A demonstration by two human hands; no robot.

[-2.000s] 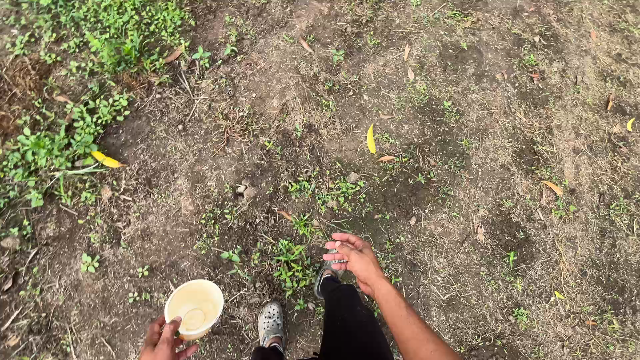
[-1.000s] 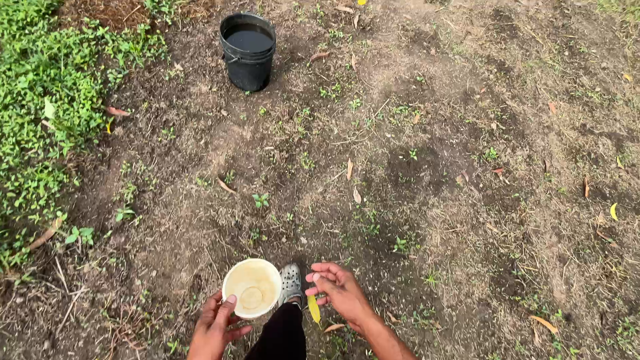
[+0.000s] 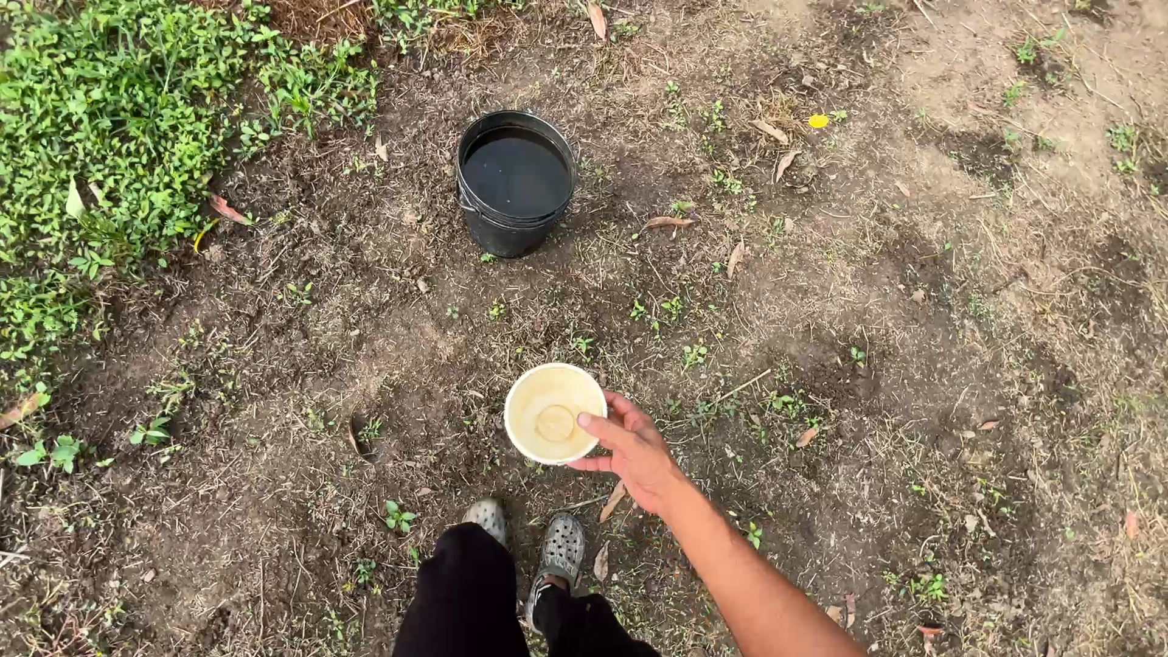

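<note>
My right hand (image 3: 636, 450) grips a pale cream plastic tub (image 3: 537, 401) by its right side, thumb over the rim and fingers around the outside. The tub is tilted so that its stained inside shows, and no contents can be made out in it. Beyond it on the ground stands a black plastic bucket (image 3: 507, 234), nearly full of dark liquid (image 3: 516, 173), with a wire handle lowered at its side. A gap of bare soil lies between tub and bucket. My left hand is out of view.
Both my feet, in grey perforated clogs (image 3: 561, 547), are on the soil just below the tub. Low green weeds (image 3: 119, 137) grow thickly at the upper left. Dry leaves (image 3: 669, 222), twigs and small sprouts lie scattered about the ground.
The tub has passed from my left hand to my right hand. My left hand has left the view. The bucket, absent two seconds ago, is now nearer as the view has moved forward.
</note>
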